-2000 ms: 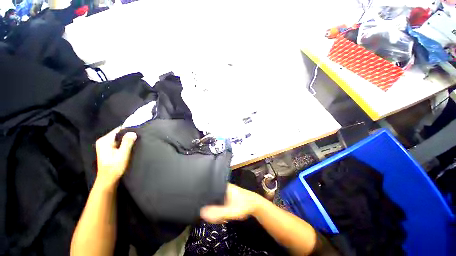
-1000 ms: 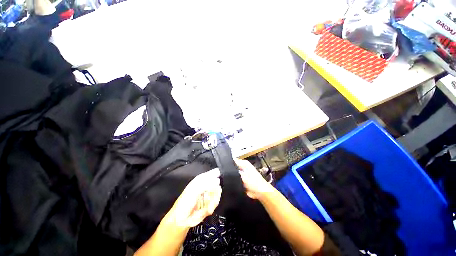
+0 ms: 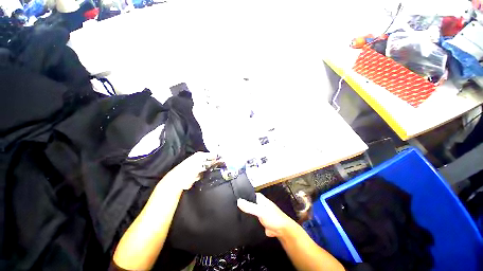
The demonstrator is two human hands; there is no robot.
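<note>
A black garment (image 3: 212, 211) lies over the front edge of the white machine table and down over my lap. Its edge is at the small shiny presser foot area (image 3: 230, 170). My left hand (image 3: 191, 168) is on the cloth just left of the metal parts; its fingertips are washed out by glare. My right hand (image 3: 265, 213) grips the cloth's right part below the needle area, thumb on top. A white patch (image 3: 148, 144) shows in an opening of the black cloth at left.
A large black garment pile (image 3: 42, 159) fills the left. A blue bin (image 3: 450, 222) with black cloth inside stands at lower right. A yellow-edged side table (image 3: 370, 100) holds a red patterned item (image 3: 394, 75) and plastic bags (image 3: 418, 53). A thin cord loop lies near the pile.
My left hand has moved up to the needle area, away from my right hand. The narrow band held between both hands a second ago now lies spread as a flat panel.
</note>
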